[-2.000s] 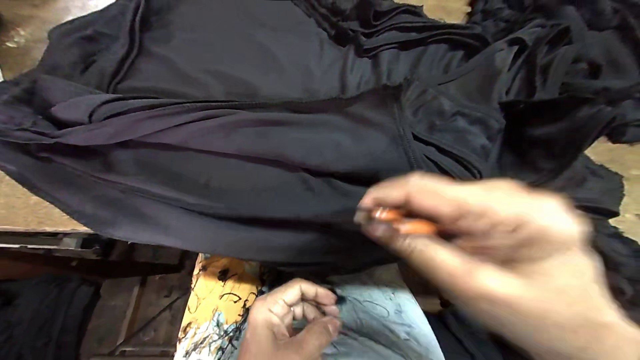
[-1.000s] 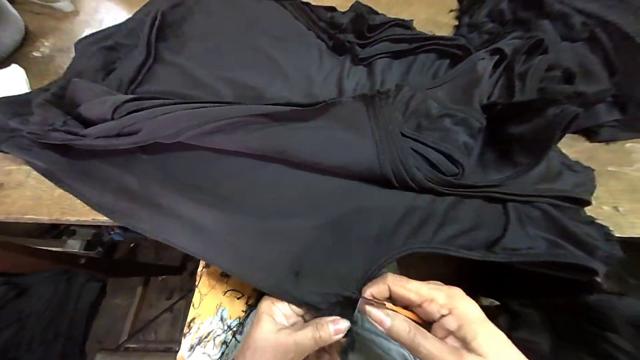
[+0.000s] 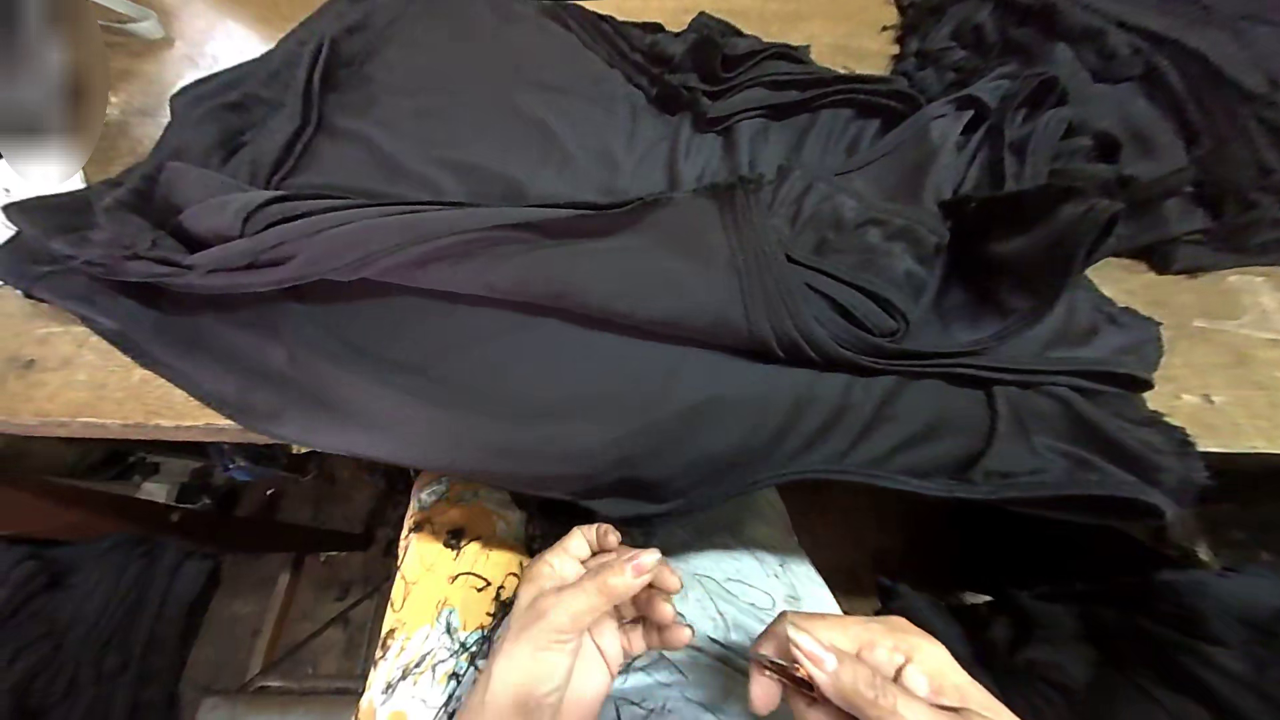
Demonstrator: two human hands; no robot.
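Layered black fabric pieces (image 3: 560, 380) lie over the wooden table (image 3: 120, 390), their near edge hanging at the table's front. Below that edge my left hand (image 3: 595, 610) is held palm up with its fingers curled, and nothing shows in it. To its right my right hand (image 3: 860, 660) pinches a small tool with orange and metal parts (image 3: 785, 672) between thumb and fingers; its kind cannot be told. Both hands are over a light blue cloth (image 3: 740, 560) on the lap, strewn with dark thread scraps, beside a yellow patterned cloth (image 3: 460, 560).
More black fabric (image 3: 1180, 120) is heaped at the table's back right. Dark cloth (image 3: 90, 620) hangs or lies at lower left, and another dark pile (image 3: 1150, 640) is at lower right. A blurred grey object (image 3: 50, 80) stands at the upper left.
One second ago both hands were together at the black fabric's near edge; now they are apart and below it, off the fabric. The right hand has kept the orange tool.
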